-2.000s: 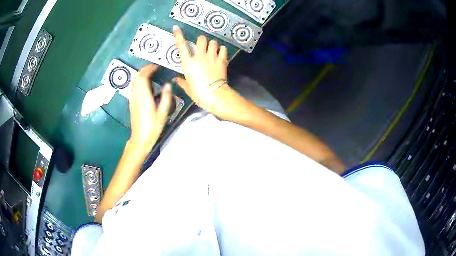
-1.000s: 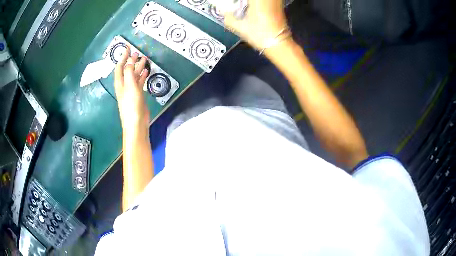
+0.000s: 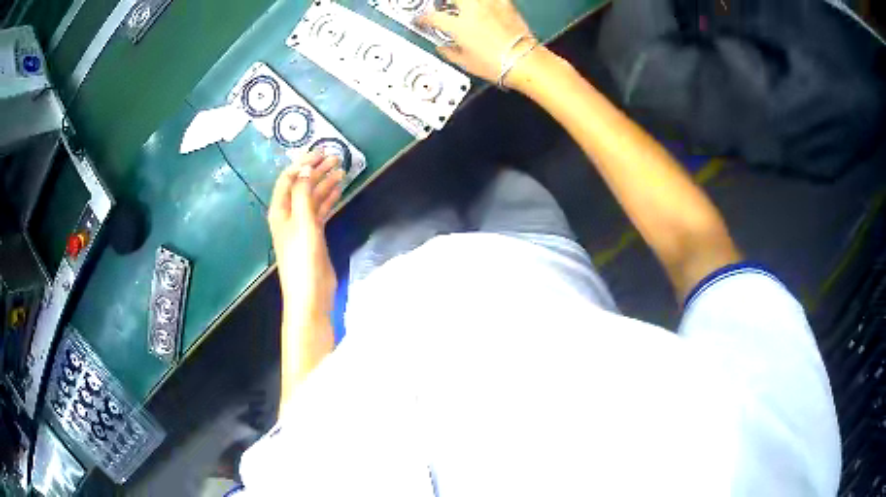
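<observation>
A three-seat plate with black rings [image 3: 292, 127] lies on the green mat. My left hand [image 3: 309, 194] has its fingertips at the plate's near right seat, partly covering it; whether they pinch anything I cannot tell. A silver three-seat plate without black rings [image 3: 377, 58] lies to its right. My right hand [image 3: 476, 39] is at the top edge of the picture, its fingers over another three-seat plate [image 3: 391, 8] that the picture's edge cuts off. What the right fingertips hold, if anything, is unclear.
A white irregular wipe [image 3: 214, 128] touches the ringed plate's left end. A narrow three-ring plate [image 3: 169, 304], a black round pad [image 3: 126, 227] and a clear tray of dark round parts [image 3: 98, 406] are at the left. A control box has a red button [image 3: 76, 244].
My left hand has moved from the ringed plate's left and middle seats to its right seat. My right hand has shifted slightly left; its white blur is gone. The view has shifted.
</observation>
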